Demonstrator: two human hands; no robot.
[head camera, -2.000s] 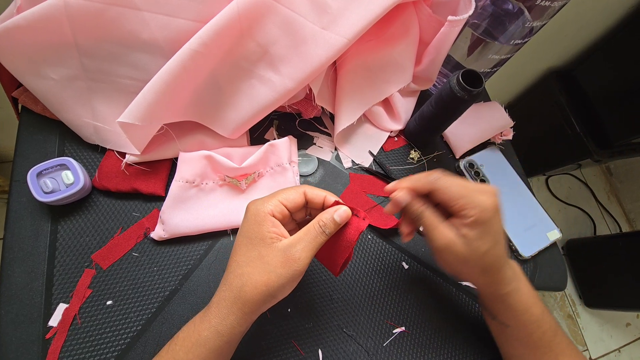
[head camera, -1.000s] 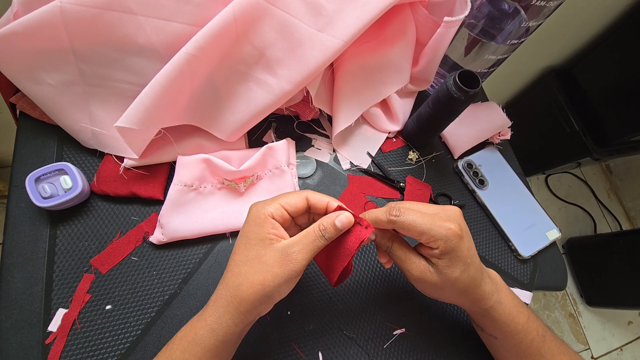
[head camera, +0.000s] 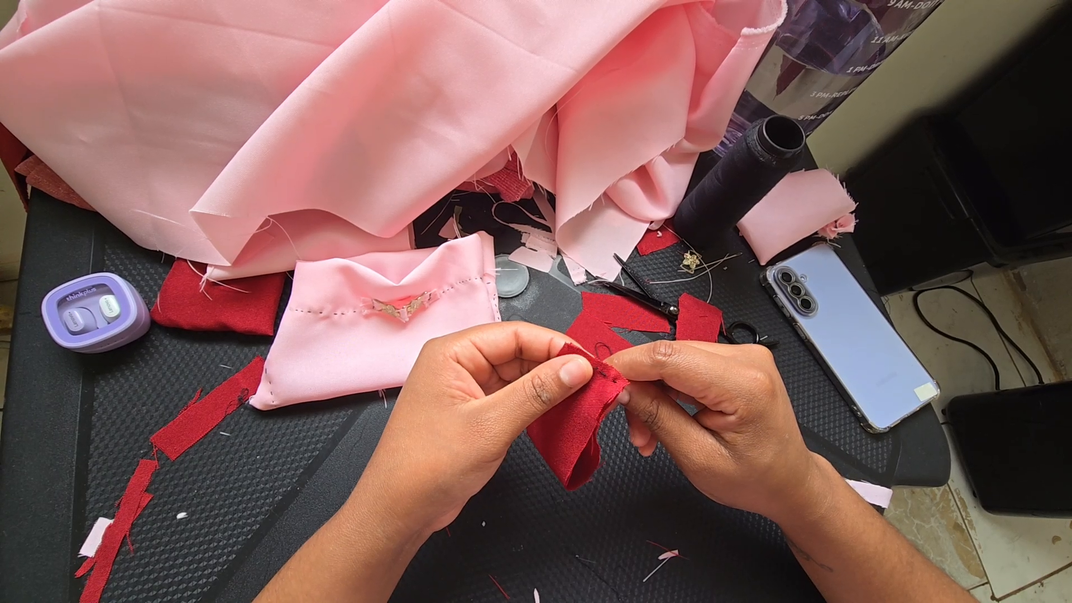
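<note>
My left hand (head camera: 494, 402) pinches a small folded piece of red cloth (head camera: 574, 427) between thumb and fingertips, with dark stitches along its upper edge. At the right end of that edge, the thumb and forefinger of my right hand (head camera: 703, 402) are closed together; whether they hold a needle or the cloth cannot be told. Behind the hands lie red cloth scraps (head camera: 615, 314) and black-handled scissors (head camera: 641, 297), partly covered. A pink cloth pouch (head camera: 377, 347) with dark stitching and a gold-toned trim lies left of my left hand.
Pink fabric (head camera: 377, 109) is heaped across the back. A dark thread cone (head camera: 737, 184) stands at the back right, near a phone (head camera: 854, 335). A purple earbud case (head camera: 96, 311), a red cloth pouch (head camera: 222, 297) and red strips (head camera: 209, 410) lie on the left.
My right hand, blurred and held away from the red cloth two seconds ago, has come in to its stitched edge. My left hand has kept its hold on the cloth.
</note>
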